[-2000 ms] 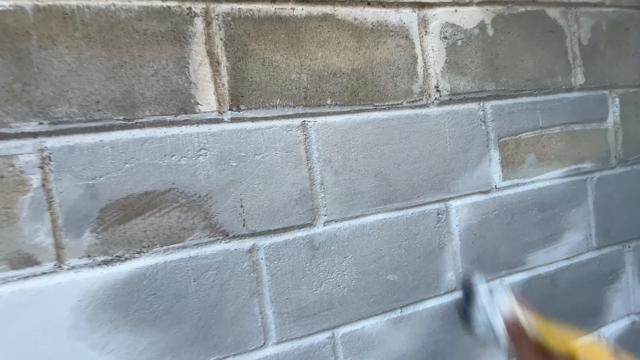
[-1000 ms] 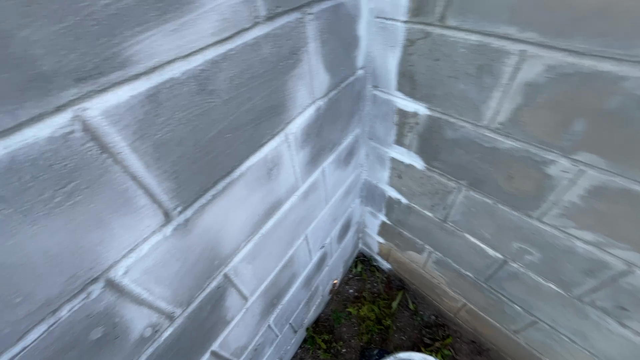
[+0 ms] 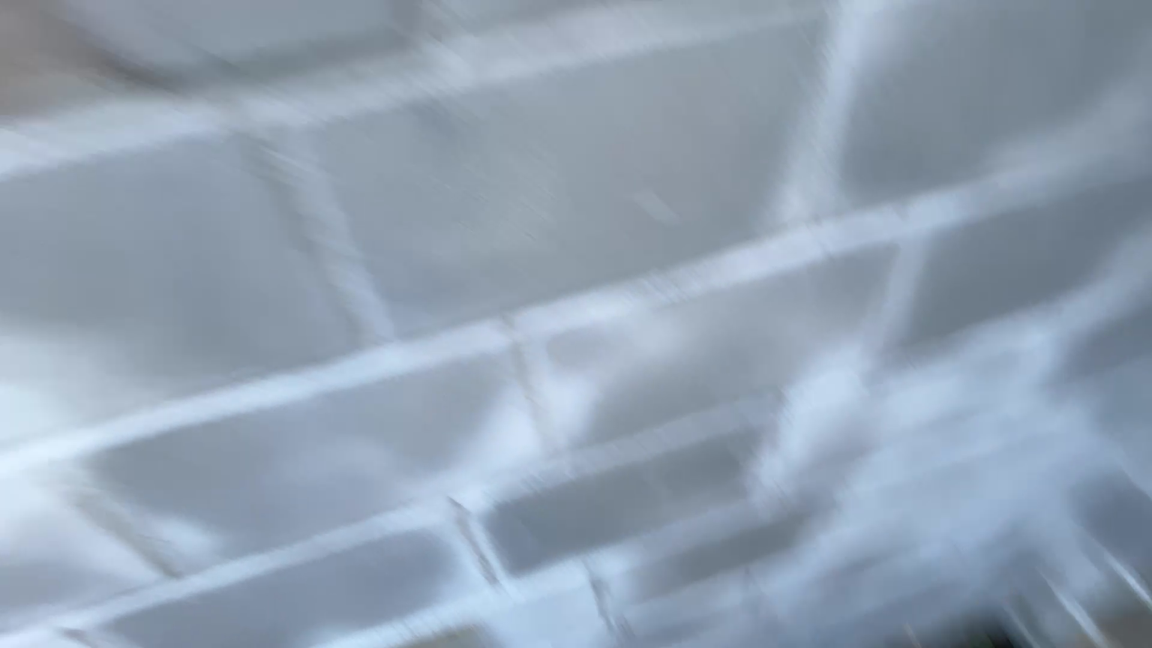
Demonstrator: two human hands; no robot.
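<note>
A concrete block wall point(image 3: 558, 207) fills the head view, blurred by motion. Grey coating covers most of its blocks, and pale, whitish coating runs along the mortar joints point(image 3: 666, 279). A broad whitish patch point(image 3: 936, 450) spreads over the blocks at the lower right. Neither my left hand nor my right hand shows in this view, and no tool can be made out.
A brownish, less coated area point(image 3: 36, 54) lies at the upper left edge. Something dark point(image 3: 981, 630), too blurred to identify, shows at the bottom right beside thin pale streaks.
The view has swung from the wall corner and ground to a nearby stretch of wall. The blurred yellow-handled tool at the lower right two seconds ago is out of view.
</note>
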